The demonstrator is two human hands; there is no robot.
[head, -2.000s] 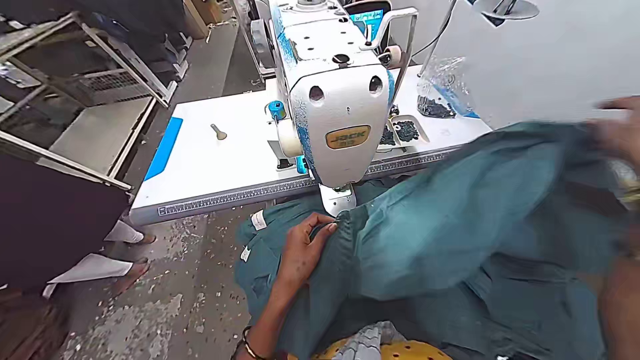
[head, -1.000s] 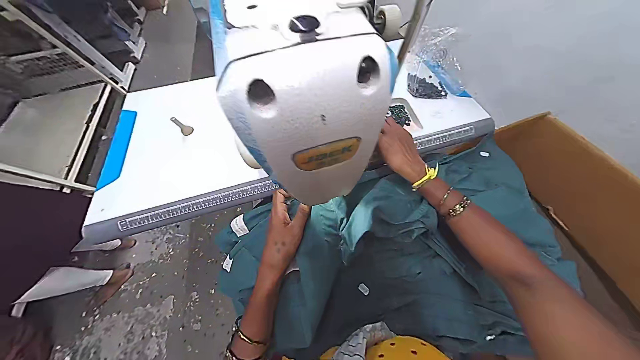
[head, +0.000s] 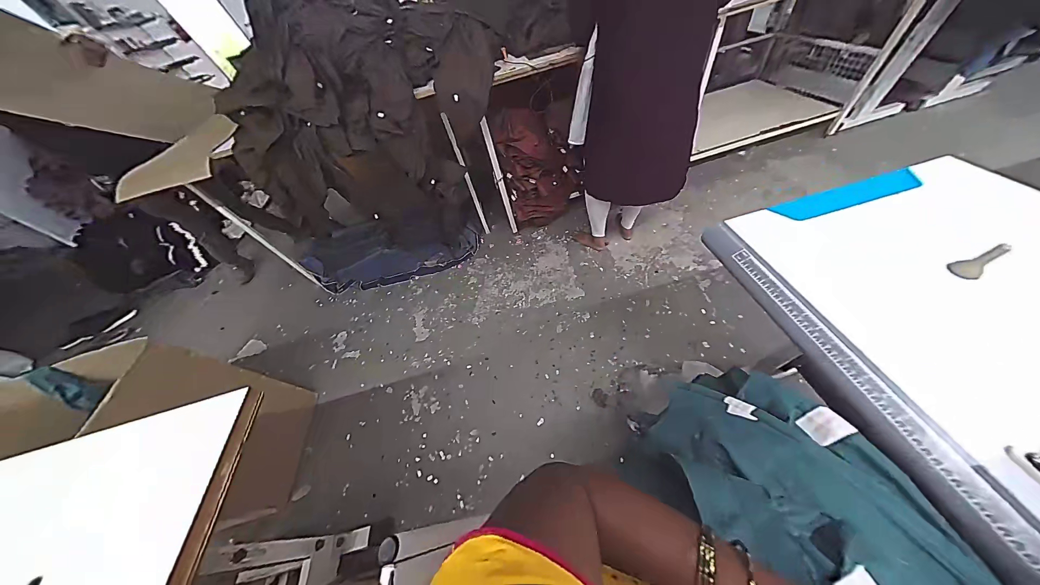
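Neither of my hands shows in the head view; only one bent arm with bangles at its wrist crosses the bottom, and its hand is past the lower edge. Beside that wrist, teal fabric (head: pixel 780 463) with white labels hangs bunched along the front edge of the white sewing table (head: pixel 877 268). A ruler strip runs along that edge. On the tabletop lies a small metal tool with a rounded end (head: pixel 978 262), near a blue strip (head: pixel 849 193). The sewing machine's head is out of view.
A person in a dark garment (head: pixel 642 106) stands beyond the floor walkway. Dark garments (head: pixel 366 122) are heaped on a table at the upper left, with reddish cloth (head: pixel 532 162) beneath. A white board (head: pixel 122 487) and a cardboard box (head: pixel 268 439) stand at the lower left.
The view has swung far to the left. One second ago both hands were at the teal fabric and the machine; now they are out of sight.
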